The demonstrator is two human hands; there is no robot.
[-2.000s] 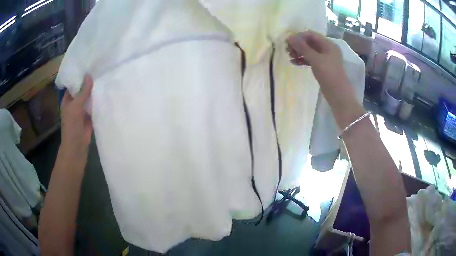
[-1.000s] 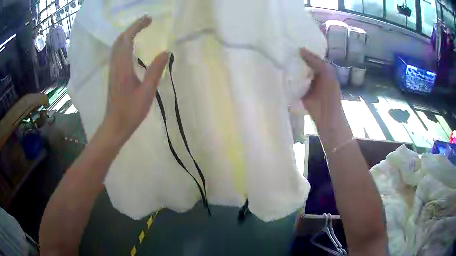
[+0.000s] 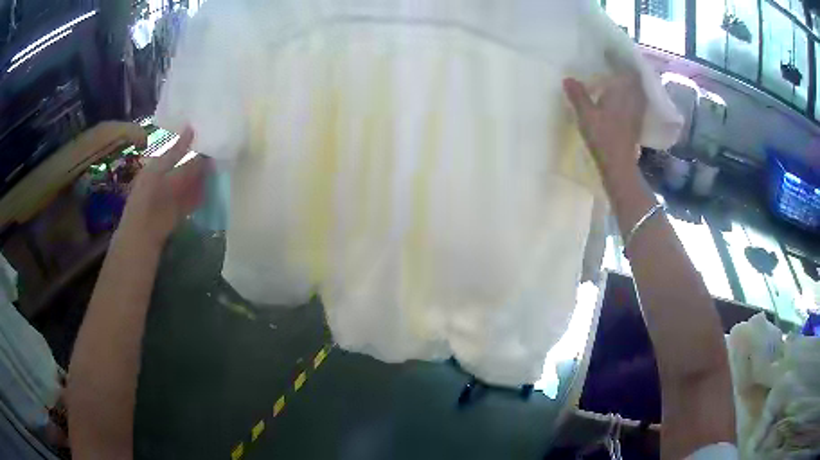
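Note:
A cream top (image 3: 387, 180) hangs spread out in front of me, with a thin grey seam line across its upper part and gathers below. Its upper edge is cut off by the picture's top. No black cord shows on this side. My right hand (image 3: 613, 117) is at the right side of the top, below the sleeve, thumb and fingers on the cloth. My left hand (image 3: 171, 184) is blurred at the left sleeve's lower edge; whether it grips the cloth cannot be told.
A crumpled cream garment pile (image 3: 778, 386) lies at the lower right, with white hangers (image 3: 614, 436) beside it. Cream cloth (image 3: 25, 350) hangs at the left edge. A blue basket (image 3: 796, 193) stands at the right. Yellow-black tape (image 3: 281, 402) marks the floor.
The top has turned, so its black cords no longer show and a plain gathered side faces me. My left hand has moved from the neckline out to the left sleeve.

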